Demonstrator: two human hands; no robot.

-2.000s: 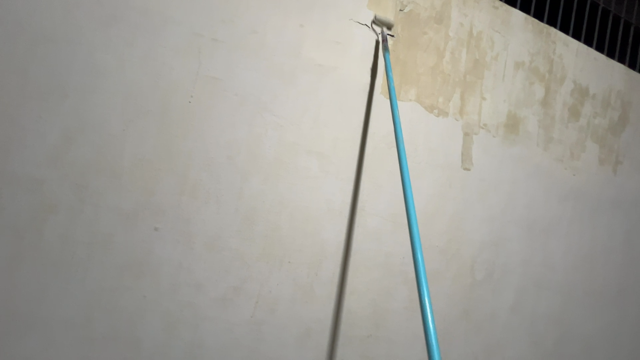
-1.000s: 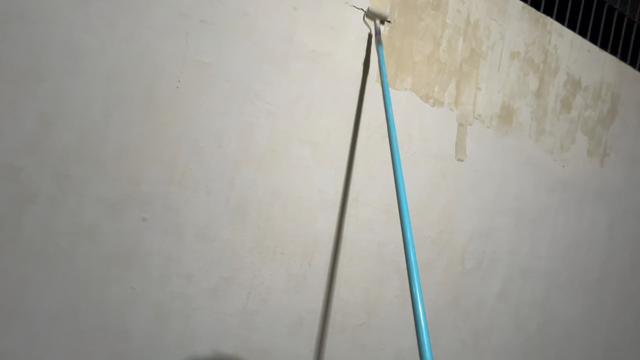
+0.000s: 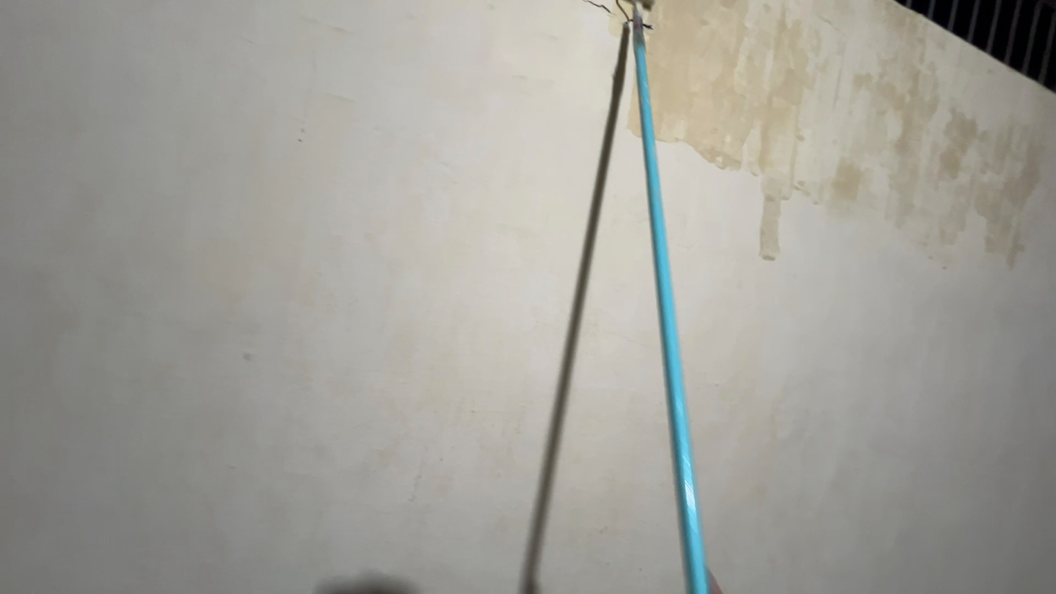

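Observation:
A long light-blue extension pole [image 3: 665, 280] rises from the bottom edge to a paint roller frame [image 3: 638, 16] at the top edge. The roller is mostly cut off by the frame; its visible part lies by the left side of a tan, streaky patch [image 3: 767, 99] on a pale wall [image 3: 330, 330]. Beside the pole's lower end shows a sliver of skin, probably of my right hand [image 3: 714, 582]; its fingers and grip are hidden. My left hand is out of view.
Dark vertical bars [image 3: 998, 33] stand above the wall's sloping top edge at the upper right. A thin crack [image 3: 598, 6] runs left of the roller. The pole's shadow [image 3: 577, 305] slants down the wall, and a rounded shadow [image 3: 367, 584] touches the bottom edge.
Compared with one second ago, the roller has risen slightly along the wall. A sliver of skin now shows beside the pole at the bottom edge. The view has shifted a little.

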